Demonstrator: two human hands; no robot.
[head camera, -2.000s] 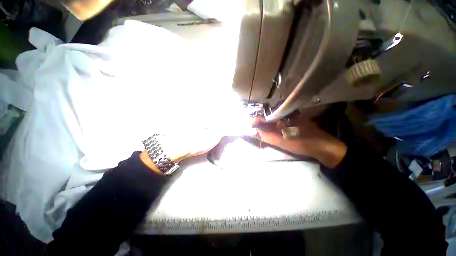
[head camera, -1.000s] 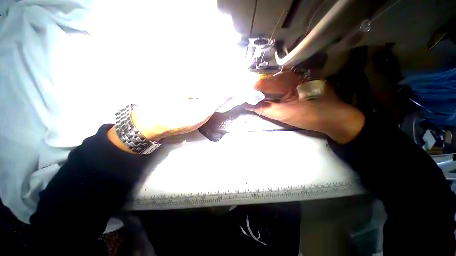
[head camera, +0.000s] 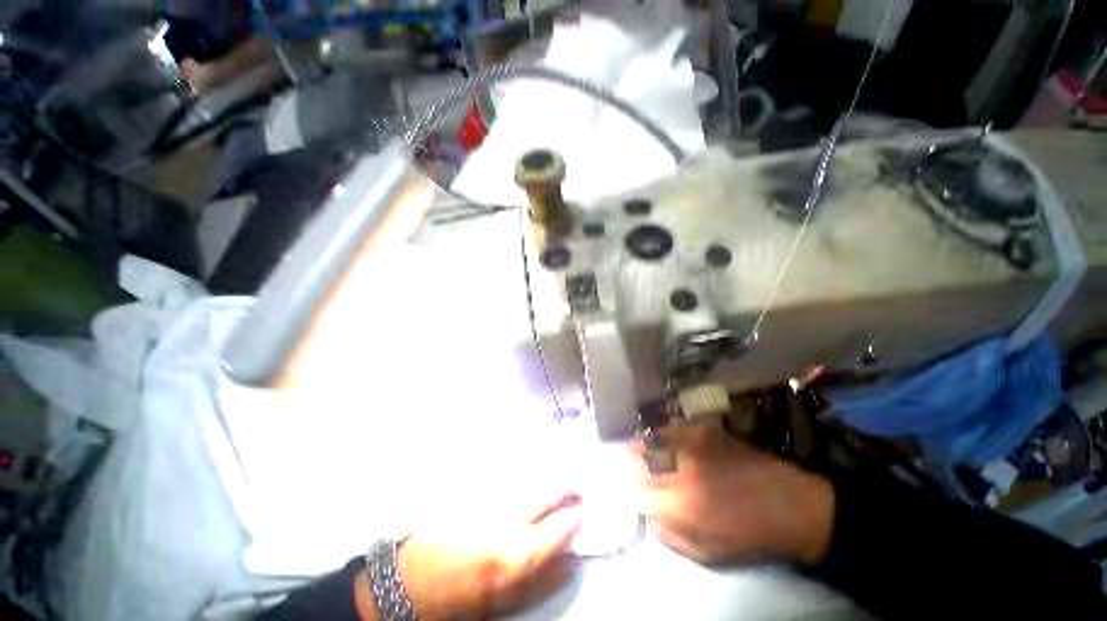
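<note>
The sewing machine head (head camera: 777, 273) reaches in from the right, its needle area lost in glare. White fabric (head camera: 158, 485) lies in a heap left of and under it, overexposed near the lamp. My left hand (head camera: 486, 564), with a metal watch at the wrist, lies low in front of the machine, fingers pointing right. My right hand (head camera: 728, 497) is beside the needle area, partly behind small machine parts, with a pale band on one finger. A small bright piece (head camera: 607, 524) shows between the hands. Glare hides the fingertips, so their grip is unclear.
The lit lamp (head camera: 334, 261) hangs left of the machine head on a curved gooseneck (head camera: 546, 75). A brass-coloured knob (head camera: 541, 182) stands on the head. Blue cloth (head camera: 959, 400) hangs under the arm at right. A person's hand (head camera: 231, 63) shows at the far upper left.
The view has tilted up, so the machine top, lamp and workshop behind now show and the ruler strip has left the picture. The dark piece seen between the hands earlier is no longer distinguishable.
</note>
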